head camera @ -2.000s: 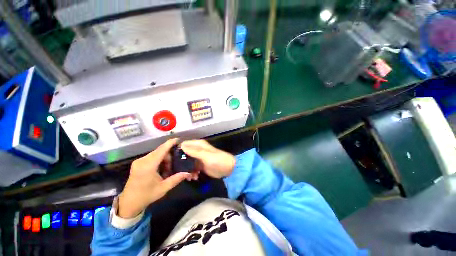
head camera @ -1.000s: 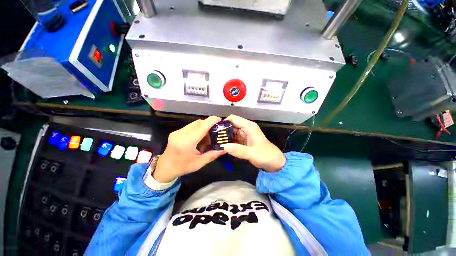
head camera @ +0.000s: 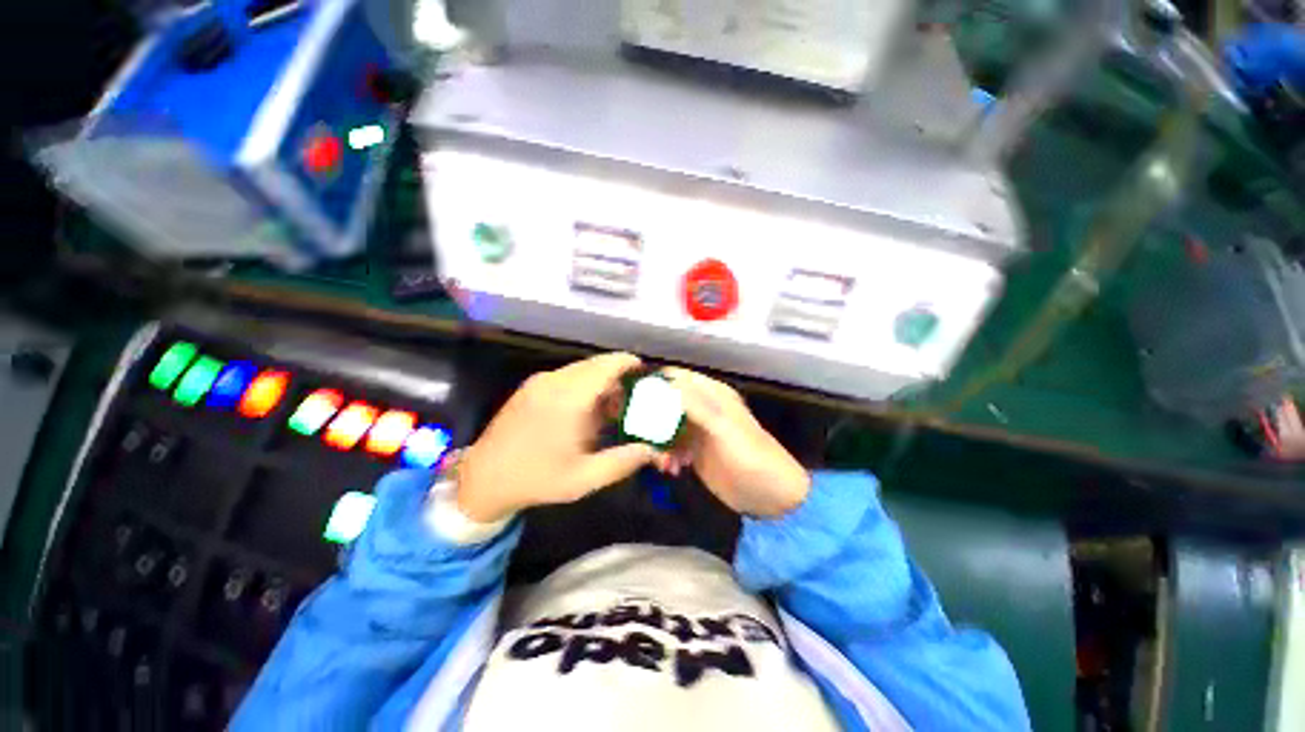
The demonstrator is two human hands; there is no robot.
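Note:
A small dark watch unit (head camera: 654,409) with its screen glowing white is held between both hands, in front of the press panel. My left hand (head camera: 551,441) grips it from the left side, thumb below and fingers above. My right hand (head camera: 733,443) grips it from the right side. Both hands are bare. The fingertips behind the unit are partly hidden, and the picture is somewhat blurred.
The pneumatic press (head camera: 687,222) stands ahead with green buttons and a red emergency stop (head camera: 710,290). A blue box (head camera: 272,129) stands at its left. A black foam tray (head camera: 186,493) with several lit screens lies lower left. An air hose (head camera: 1095,258) hangs right.
The unit's screen, dark with gold-coloured marks a second ago, now glows white. Tray screen colours have changed. The view has shifted and blurred slightly; both hands keep their hold.

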